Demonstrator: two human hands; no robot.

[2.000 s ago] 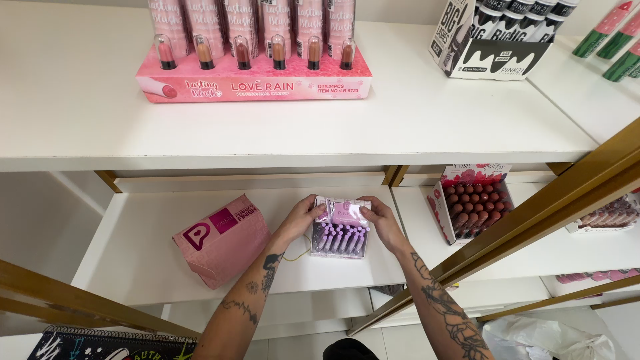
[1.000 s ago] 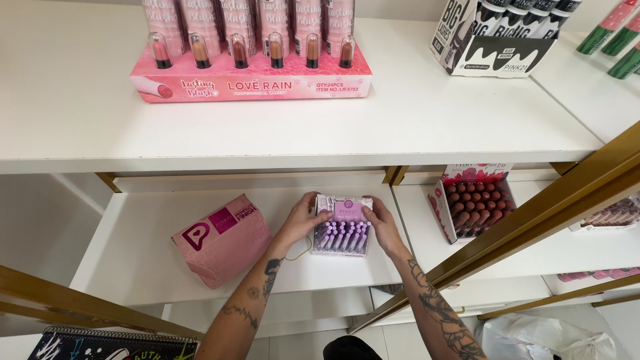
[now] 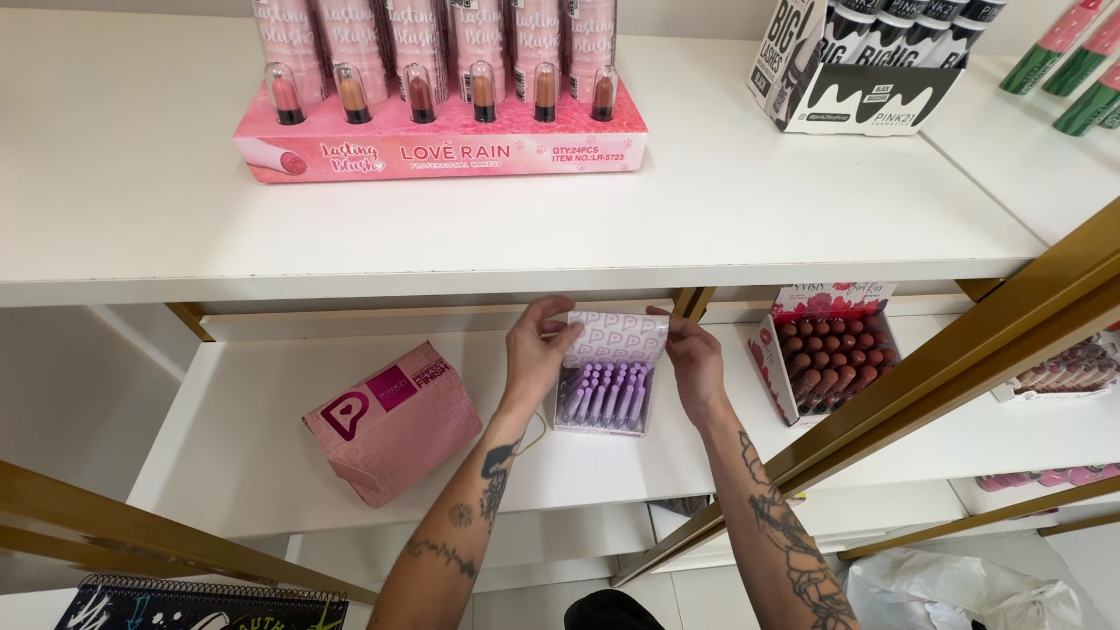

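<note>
A small display box of purple cosmetic tubes (image 3: 605, 398) stands on the lower white shelf, its patterned lid flap (image 3: 617, 337) raised behind the tubes. My left hand (image 3: 541, 346) pinches the flap's left edge between thumb and fingers. At the flap's right edge is my right hand (image 3: 693, 354), its fingertips partly behind the flap. A pink carton (image 3: 394, 424) lies tilted on the same shelf, left of my left forearm. To the right of my right hand, a display box holds rows of brown-red lipsticks (image 3: 831, 359).
The upper white shelf (image 3: 525, 227) overhangs the back of the lower one and carries a pink blush display (image 3: 442, 153) and a black-and-white mascara box (image 3: 875, 96). A gold metal post (image 3: 875, 394) slants past on the right. A spiral notebook (image 3: 201, 605) lies bottom left, a plastic bag (image 3: 962, 591) bottom right.
The lid flap, folded lower over the front of the box's back a second ago, now stands up with its patterned face showing. Both hands have moved slightly up with it.
</note>
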